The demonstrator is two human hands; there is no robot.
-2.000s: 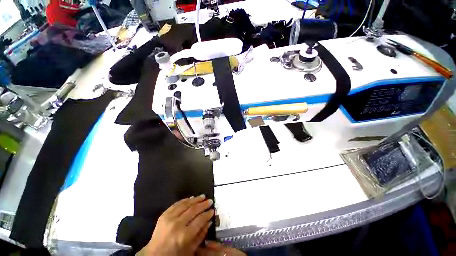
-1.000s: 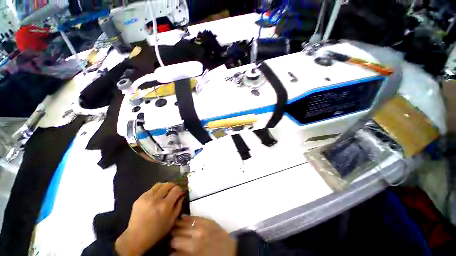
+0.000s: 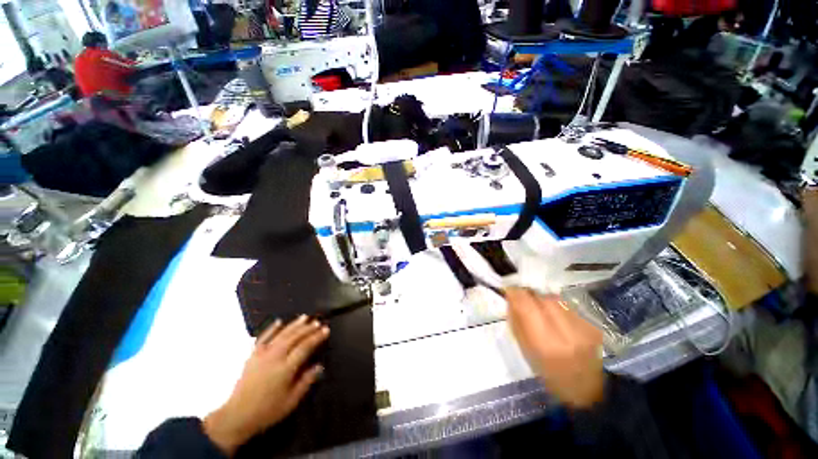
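Observation:
A dark cut panel (image 3: 341, 368) lies flat on the white machine bed, its upper part near the presser foot and needle (image 3: 366, 280). My left hand (image 3: 274, 381) rests on the panel with its fingers spread. A thin dark strip or fold lies across the panel above my fingertips. My right hand (image 3: 554, 345) is over the bed, blurred, with its fingertips at the end of a short dark strip (image 3: 459, 269); whether it grips the strip is unclear. Another short strip (image 3: 500, 258) lies beside it.
The lockstitch machine (image 3: 601, 246) has black bands (image 3: 529, 193) draped over its head. Orange-handled tools (image 3: 659, 162) lie on top. A plastic bag (image 3: 628, 309) is at the right. A long dark panel (image 3: 99, 309) lies at the left. A person in red (image 3: 100, 72) is behind.
My right hand has left the panel's lower edge beside my left hand and moved right to the short strips. My left hand's fingers have spread. The panel lies flatter, and the camera view has shifted.

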